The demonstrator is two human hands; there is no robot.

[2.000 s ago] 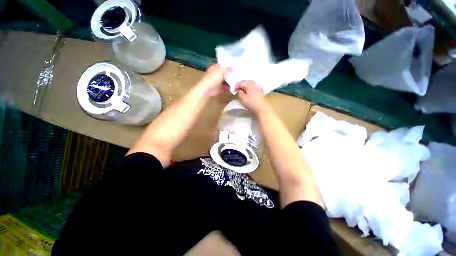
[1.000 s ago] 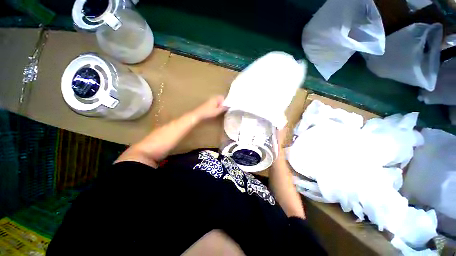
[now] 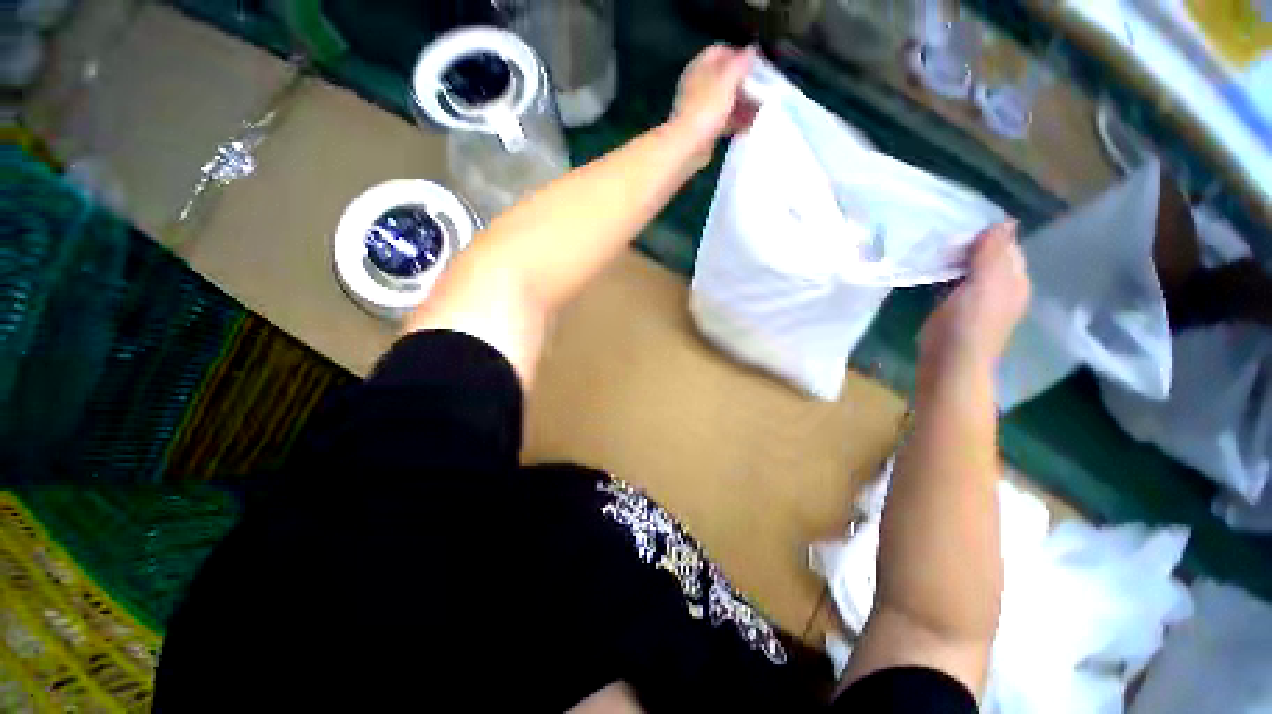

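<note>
A milky white poly bag (image 3: 795, 265) hangs upright between my two hands over the far edge of the cardboard. Its rounded, filled shape hides what is inside. My left hand (image 3: 716, 95) grips the bag's upper left corner. My right hand (image 3: 981, 286) grips its upper right corner. Two clear canister units with white collars and dark centres stand at the left, one nearer (image 3: 405, 246) and one farther (image 3: 481, 84). My left forearm partly covers the nearer one.
The cardboard sheet (image 3: 670, 405) runs beside the dark green conveyor belt (image 3: 1046, 453). Bagged items (image 3: 1095, 300) sit on the belt at right. A white bag pile (image 3: 1074, 600) lies lower right. Green and yellow crates (image 3: 70, 600) are lower left. Another clear canister (image 3: 572, 49) shows at the top.
The bag, earlier partly over a canister near my body, is now held up by its top corners farther away. That canister is no longer visible. The view has shifted.
</note>
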